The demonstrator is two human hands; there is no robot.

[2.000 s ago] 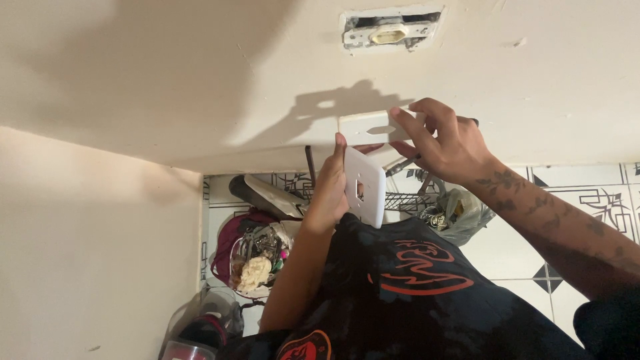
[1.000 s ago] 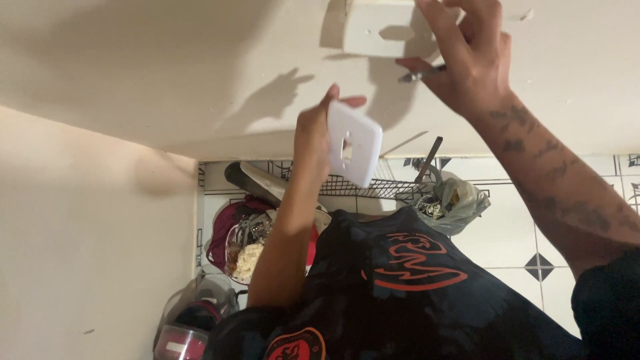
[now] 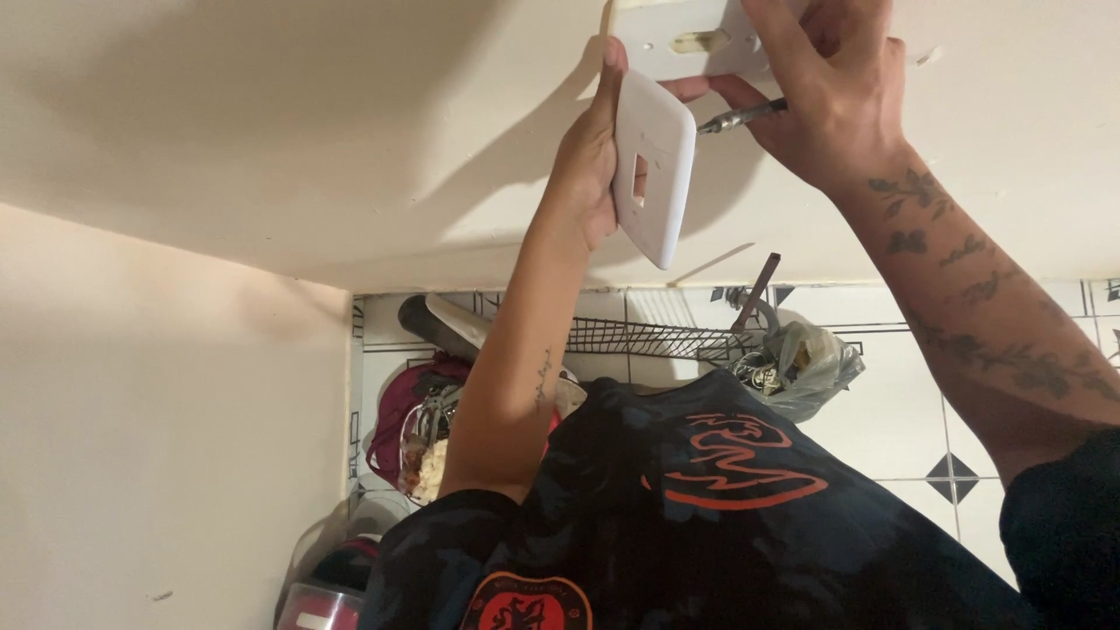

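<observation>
My left hand [image 3: 595, 157] holds a white plastic wall plate [image 3: 656, 166] with a rectangular opening, tilted on edge against the palm. Its fingertips reach the lower edge of a second white plate [image 3: 643, 44] at the wall, which has an oblong slot and small screw holes. On that second plate's right side rest the fingers of my right hand [image 3: 831, 96], partly cut off by the top of the view. A slim metal-tipped tool [image 3: 744, 116], its kind unclear, is held in my right hand and points left. The wall opening behind the second plate is hidden.
Below the wall [image 3: 350, 131], on the tiled floor [image 3: 884, 394], lie a wire rack [image 3: 656, 339], a plastic bag [image 3: 809, 372] with things in it and a dark red bag [image 3: 411, 411]. A clear container [image 3: 319, 608] stands at the lower left. A side wall [image 3: 166, 394] is at left.
The second plate, in my right hand below the wall opening two seconds ago, is now up at the wall. My left hand has risen to it, still with the first plate.
</observation>
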